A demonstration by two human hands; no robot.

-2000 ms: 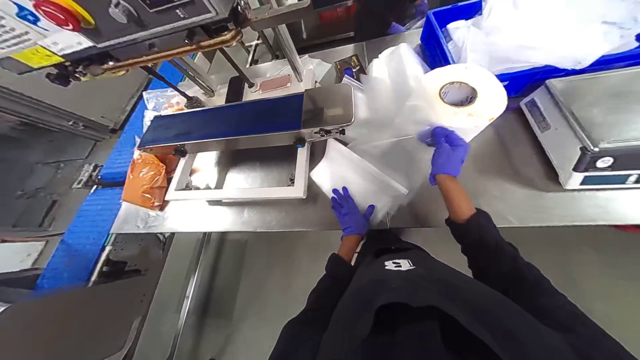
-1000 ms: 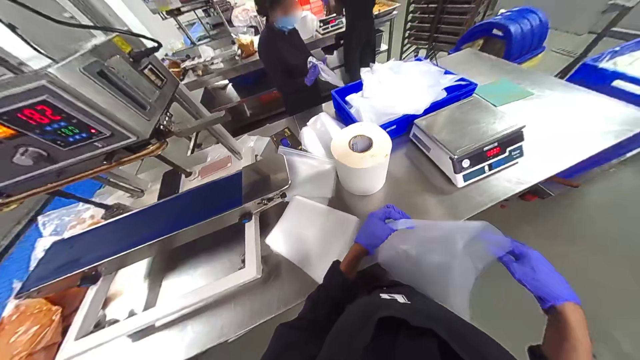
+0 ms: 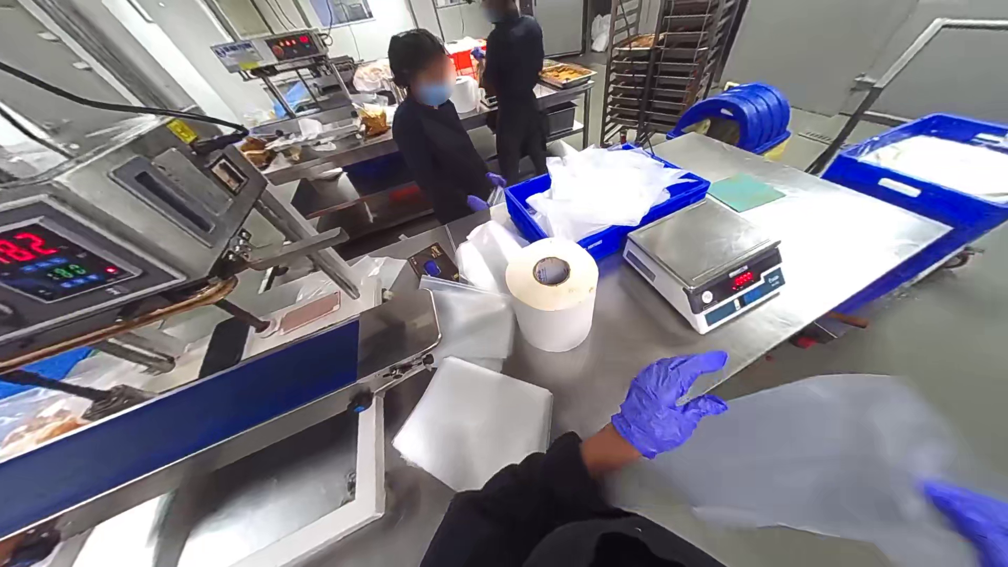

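Note:
My left hand (image 3: 669, 402), in a purple glove, is beside the upper left edge of a translucent plastic bag (image 3: 803, 457), with thumb and fingers apart. At the lower right, my right hand (image 3: 965, 516), gloved and blurred, grips the bag's far side. A stack of translucent bags (image 3: 476, 421) lies flat on the steel table, left of my left hand. Behind it stands a large white roll (image 3: 555, 315) with a cardboard core. More clear bags (image 3: 468, 319) lie between the roll and the belt machine.
A digital scale (image 3: 705, 260) is right of the roll. A blue crate (image 3: 685, 193) of crumpled white plastic stands behind. The sealing machine's blue belt (image 3: 197, 417) borders the left. Two co-workers (image 3: 437, 150) are across the table. Another blue crate (image 3: 906, 185) stands right.
The view has swung up and right. Two seconds ago both hands were at the bags by the roll; now a bag is out to the right with my right hand, and my left hand's fingers have spread.

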